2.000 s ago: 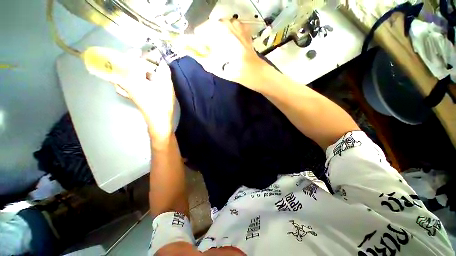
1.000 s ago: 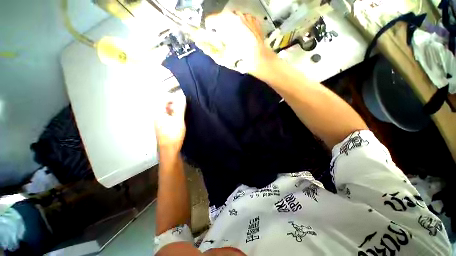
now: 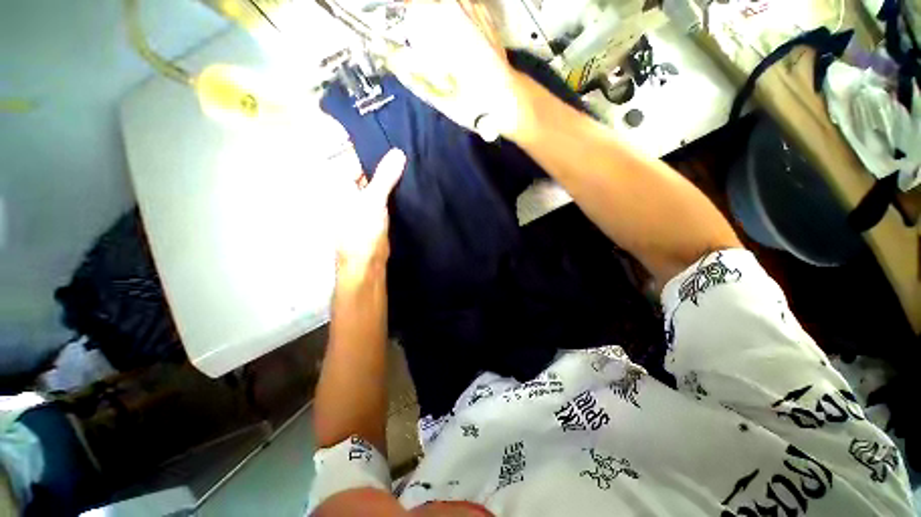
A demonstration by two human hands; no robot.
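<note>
A dark navy garment panel [image 3: 454,217] runs from the presser foot [image 3: 370,93] down to my lap. My left hand [image 3: 362,207] lies at the panel's left edge below the foot, thumb on top of the cloth and fingers lost in glare; it holds the edge. My right hand [image 3: 454,76] is right of the foot, over the panel, overexposed; what its fingers do is hidden by glare. The sewing machine head [image 3: 343,30] is at the top, partly washed out. The machine lamp [image 3: 227,91] is left of the foot.
The white machine table [image 3: 227,232] extends at left, with a black cloth heap [image 3: 126,293] beyond it. At right are the machine bed's dark knobs [image 3: 618,86], a grey-blue tub [image 3: 793,197] and a wooden ledge [image 3: 808,121] with dark ties [image 3: 778,61] and white scraps [image 3: 874,116].
My left hand has moved down from beside the lamp, then right onto the panel's edge. My right hand has shifted slightly up. The panel's right side is lifted, baring a pale table edge.
</note>
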